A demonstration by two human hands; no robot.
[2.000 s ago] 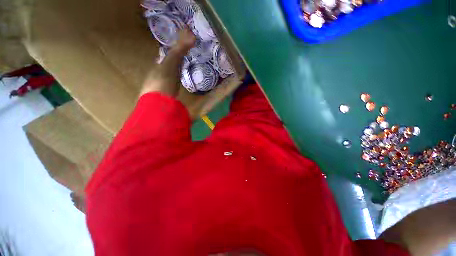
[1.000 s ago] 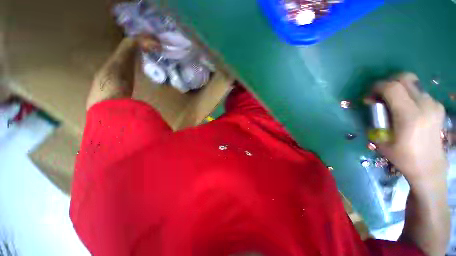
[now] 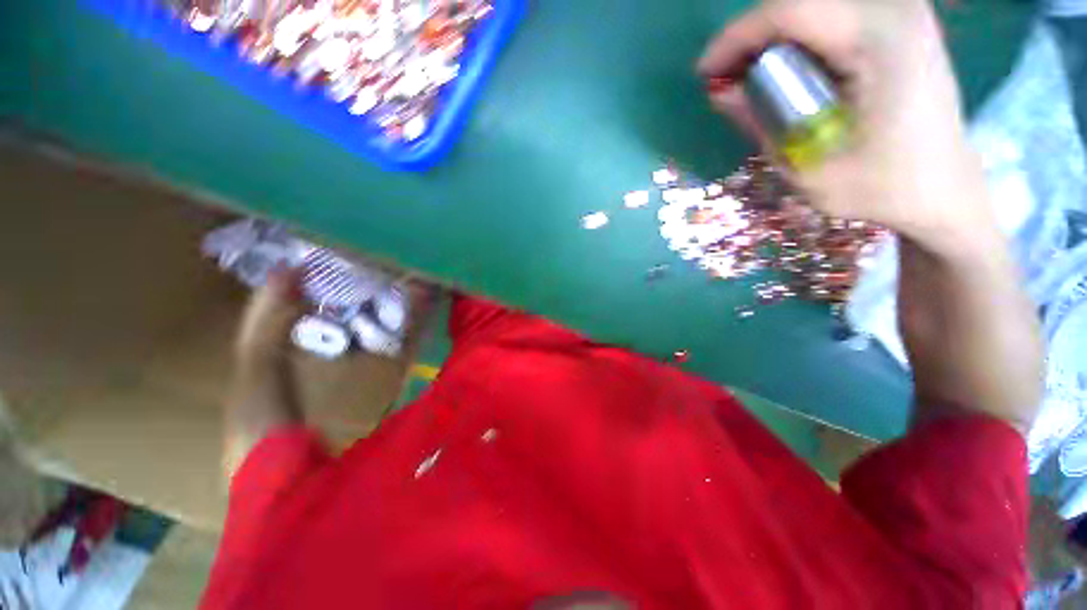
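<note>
My right hand (image 3: 876, 125) is over the green bench at the upper right, closed around the hammer (image 3: 796, 101); its metal head and yellow face show between my fingers. A loose pile of silver and copper-red discs (image 3: 727, 232) lies under and beside this hand. My left hand (image 3: 277, 292) reaches down into the open cardboard box at the left, at the white fans (image 3: 346, 292). It is blurred, and its fingers are partly hidden among the fans, so I cannot tell whether it grips one.
A blue tray (image 3: 411, 153) full of discs lies on the bench (image 3: 536, 143) at the upper left. The cardboard box (image 3: 131, 358) stands below the bench edge. Crinkled clear bags (image 3: 1037, 155) lie at the right by my forearm. Part of a person in red shows at the lower left.
My right hand came into view and holds the hammer, now farther up over the pile. My left hand stays among the fans in the box. The view has turned, so tray and box appear farther left.
</note>
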